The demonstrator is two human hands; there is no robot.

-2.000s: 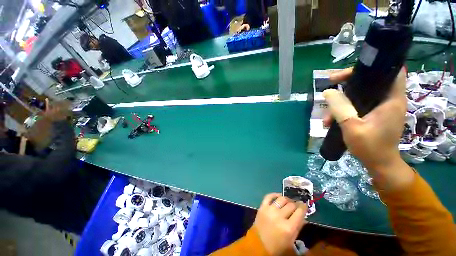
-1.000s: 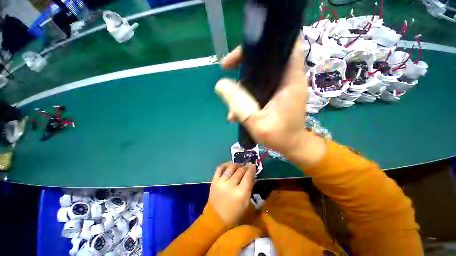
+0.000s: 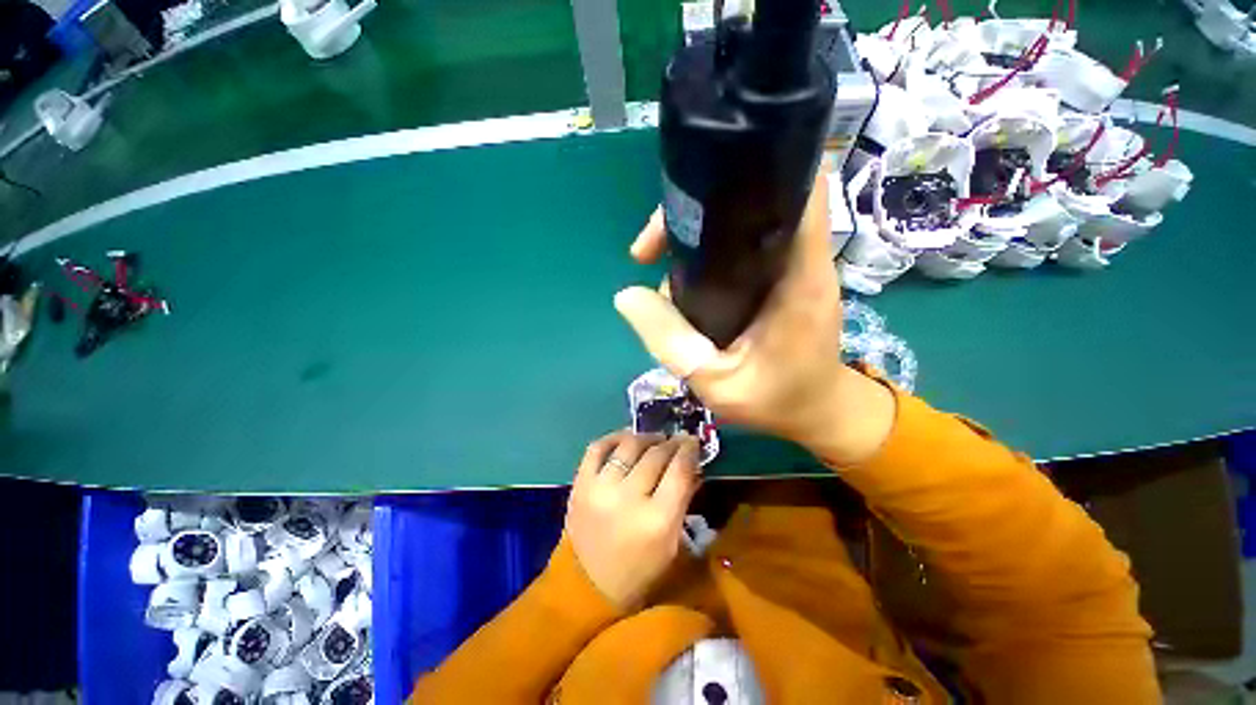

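Observation:
My right hand (image 3: 778,338) is wrapped around a thick black electric screwdriver (image 3: 737,179) that hangs from above; its tip is hidden behind my hand. My left hand (image 3: 634,510) holds a small white camera housing (image 3: 672,411) at the bench's front edge, fingers on its near side. The housing is open upward and shows a dark circuit board inside. Several clear rings (image 3: 879,344) lie just right of my right hand, partly hidden by it.
White camera housings (image 3: 1012,152) with red wires are stacked at the right. Circuit boards with red leads (image 3: 110,306) lie at far left. A blue bin (image 3: 393,592) of white shells (image 3: 248,599) stands below the edge. A grey post (image 3: 598,62) and boxy machine (image 3: 851,103) stand behind.
The view has swung right and down. The screwdriver, first tilted and above the clear rings, now stands nearly upright over the housing. My left hand stays on the housing.

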